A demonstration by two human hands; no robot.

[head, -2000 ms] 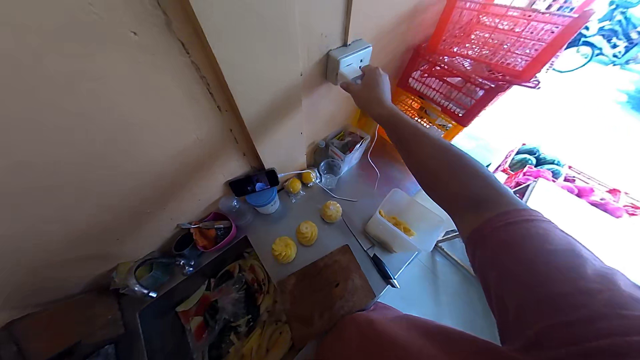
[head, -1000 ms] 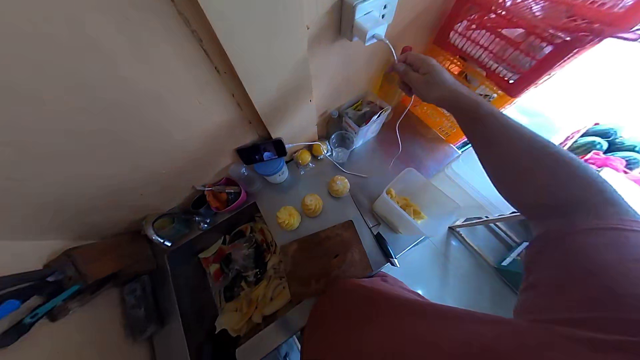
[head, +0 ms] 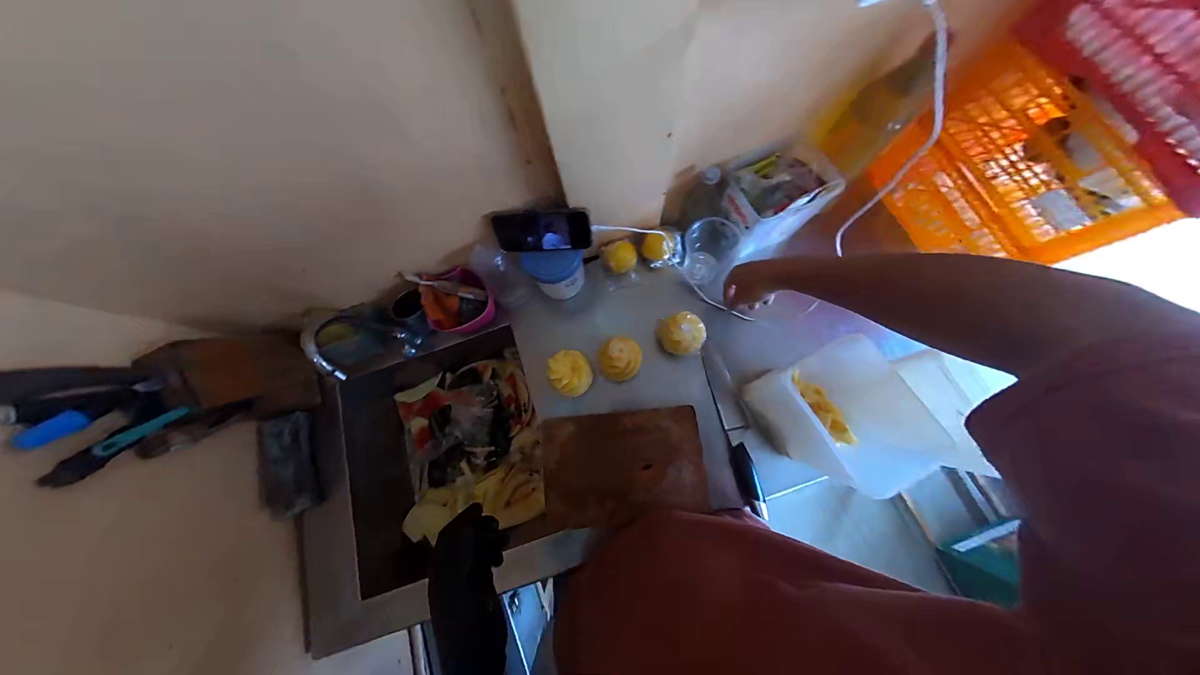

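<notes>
My right hand [head: 750,284] is over the counter beside a clear plastic cup [head: 712,246], near a white cable [head: 717,302]; whether its fingers grip the cable is unclear. My left hand [head: 472,544], in a black glove, hangs at the near edge of a sunken metal tray [head: 380,553] that holds yellow peels and a plastic bag; its fingers look curled, and I cannot see anything held. Between the hands stand three carved yellow fruits [head: 620,358], behind a brown cutting board [head: 626,466]. A knife [head: 747,476] lies at the board's right.
A phone [head: 542,231] leans on a blue-lidded tub [head: 561,275]. Two wrapped yellow fruits [head: 620,257] sit by the wall. A white container [head: 877,412] holds yellow pieces. A pink basket [head: 465,301] holds tools. Knives [head: 112,436] hang at left; an orange crate [head: 1041,159] stands at right.
My right hand has come down from the wall socket, past the hanging cable, to the counter by the cup. My gloved left hand has come into view. The view has shifted.
</notes>
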